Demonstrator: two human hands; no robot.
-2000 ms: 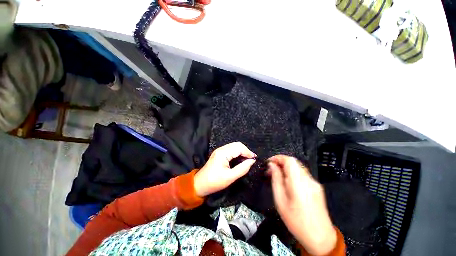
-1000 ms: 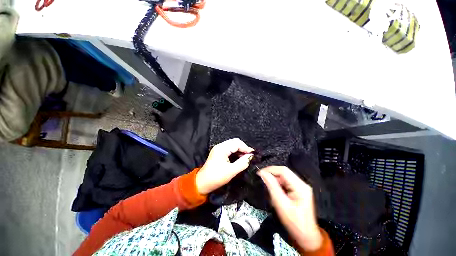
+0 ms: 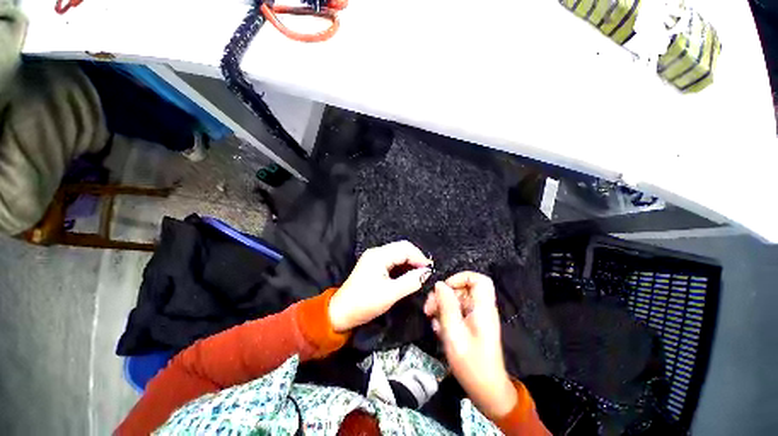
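A dark garment (image 3: 435, 196) with nubbly charcoal cloth and smoother black areas lies across my lap. My left hand (image 3: 380, 285) pinches its dark cloth between thumb and index finger, near the middle of the view. My right hand (image 3: 469, 328) is just to the right, close to the left fingertips, with its thumb and fingers drawn together. Any needle or thread at the right fingertips is too small to make out.
A white table (image 3: 478, 85) stands ahead, bearing red-orange-handled scissors (image 3: 303, 34), a black bumpy strip (image 3: 247, 81) over its edge and yellow-and-black striped bundles (image 3: 691, 60). A black slatted crate (image 3: 674, 315) is right, a blue basin (image 3: 145, 368) left. A seated person (image 3: 51, 145) is far left.
My right hand moved away and down from the left fingertips, then back up and left beside them. My left hand has stayed nearly in place, still pinching.
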